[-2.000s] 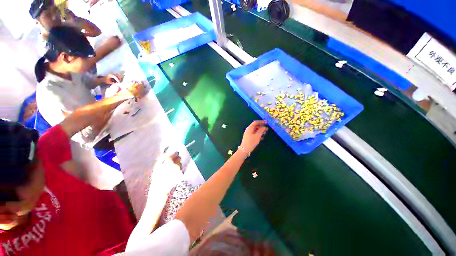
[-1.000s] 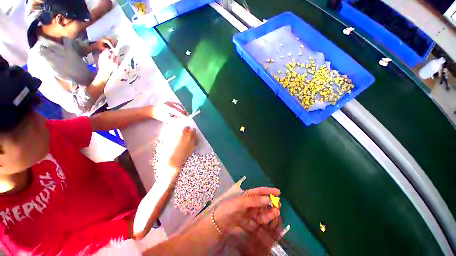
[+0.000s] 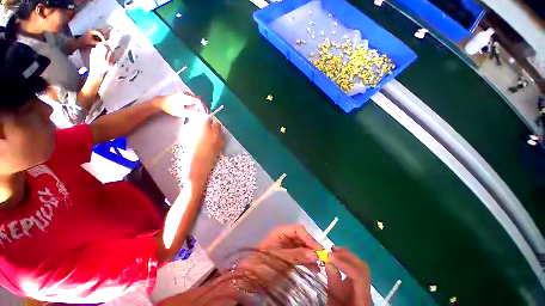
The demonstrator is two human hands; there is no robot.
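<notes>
A small bright yellow piece point(image 3: 322, 256) is held between the fingertips of my two bare hands at the bottom of the picture. My left hand point(image 3: 293, 242) comes in from the lower left and pinches the piece from the left. My right hand point(image 3: 354, 276) is at its right, with fingertips against the piece, and is cut off by the bottom edge. Dark hair strands hang over the left wrist and hide part of it. Several small yellowish pieces, one of them here point(image 3: 380, 225), lie spaced out on the dark green belt point(image 3: 334, 173).
A blue tray point(image 3: 287, 55) with many yellow pieces stands beyond the belt's near part, by metal rails point(image 3: 442, 131). At left, a person in red point(image 3: 89, 209) works beside a pinkish-white heap point(image 3: 230, 185) on the bench. Another person point(image 3: 51, 60) sits farther up. Thin strips divide the bench.
My left hand has come back from beside the tray to the bench with a yellow piece. My right hand has come into clearer view and meets it. The view has shifted.
</notes>
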